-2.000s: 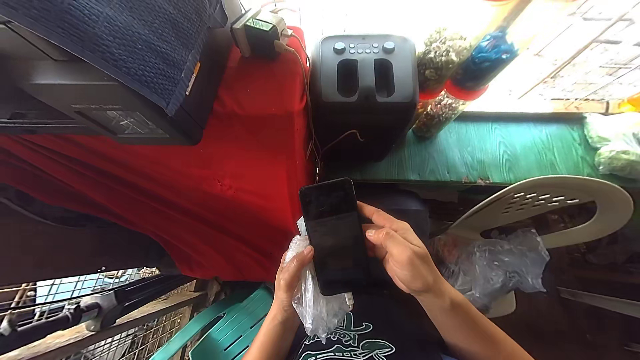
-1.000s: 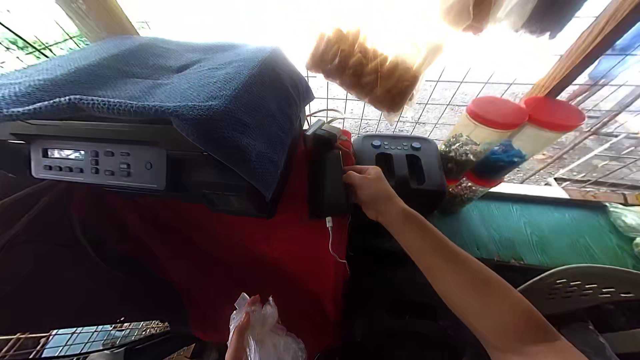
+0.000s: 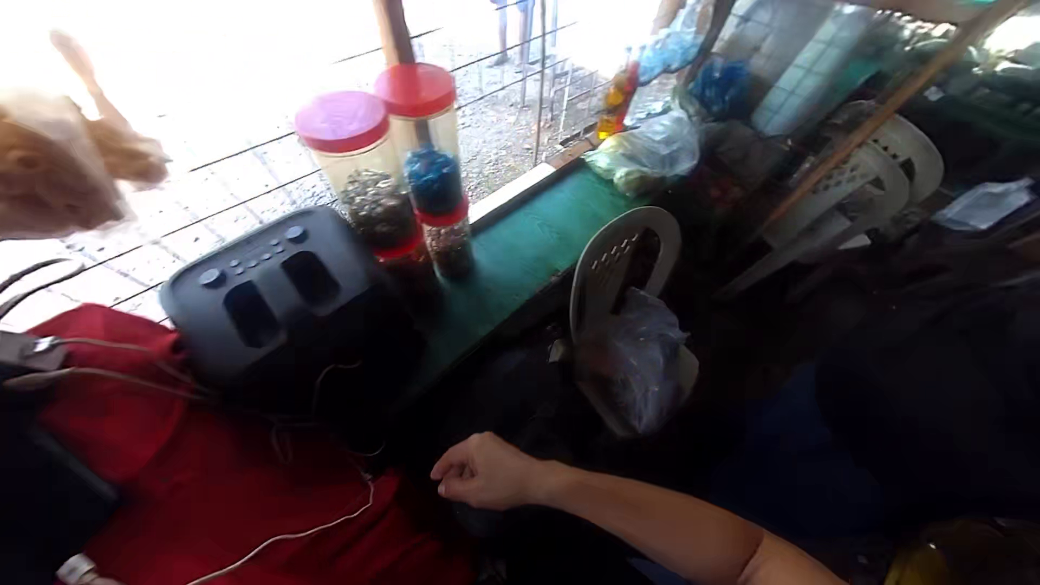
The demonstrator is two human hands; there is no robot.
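Note:
My right hand (image 3: 487, 471) hangs in the lower middle, fingers loosely curled, with nothing visible in it. To its left lies a red cloth (image 3: 244, 479), crossed by a white cable (image 3: 309, 530). Beyond the cloth stands a black two-slot device with knobs (image 3: 276, 284). A clear plastic bag (image 3: 634, 357) rests on a beige plastic chair (image 3: 587, 284), up and right of my hand. The phone's dark edge may be the flat dark object at the far left, but I cannot tell. My left hand is out of view.
Plastic jars with red lids (image 3: 416, 91) stand on a green wooden counter (image 3: 528, 236) by the wire mesh. A filled plastic bag (image 3: 650, 150) and a bottle (image 3: 617, 101) are at its far end. Another beige chair (image 3: 877, 179) stands at right. A bag of brown food (image 3: 57, 171) hangs at upper left.
The view has swung right. My right hand has left the dark object beside the black device and come down over the dark area. My left hand, earlier with a clear plastic bag, has gone from view.

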